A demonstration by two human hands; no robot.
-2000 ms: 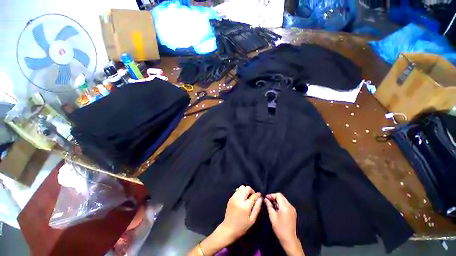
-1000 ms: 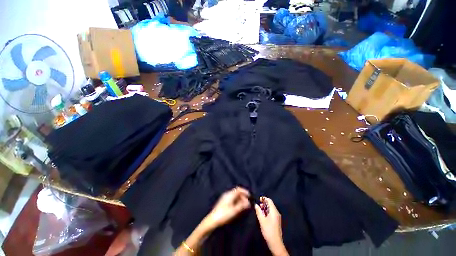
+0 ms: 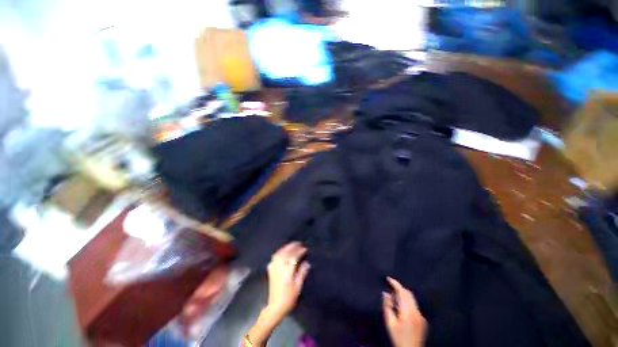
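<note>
The whole view is blurred. A black jacket (image 3: 420, 230) lies spread on the table in front of me, its collar away from me. A hanger hook (image 3: 404, 137) shows at its neck. My left hand (image 3: 286, 276) is at the jacket's lower left side, fingers bent; blur hides whether it grips cloth. My right hand (image 3: 406, 315) is over the lower middle of the jacket, fingers slightly apart, with nothing visible in it. The two hands are well apart. Small darker spots show on the jacket's left part; I cannot tell what they are.
A black garment stack (image 3: 220, 159) lies at the left. More black garments (image 3: 467, 101) lie beyond the collar, beside a white sheet (image 3: 498, 144). The brown table (image 3: 525, 196) shows at the right, near a cardboard box (image 3: 596, 142). A plastic bag (image 3: 159, 247) lies at lower left.
My hands were together at the jacket's front edge; they have separated, the left one to the left. The view has swung left, and the jacket's left part is rearranged.
</note>
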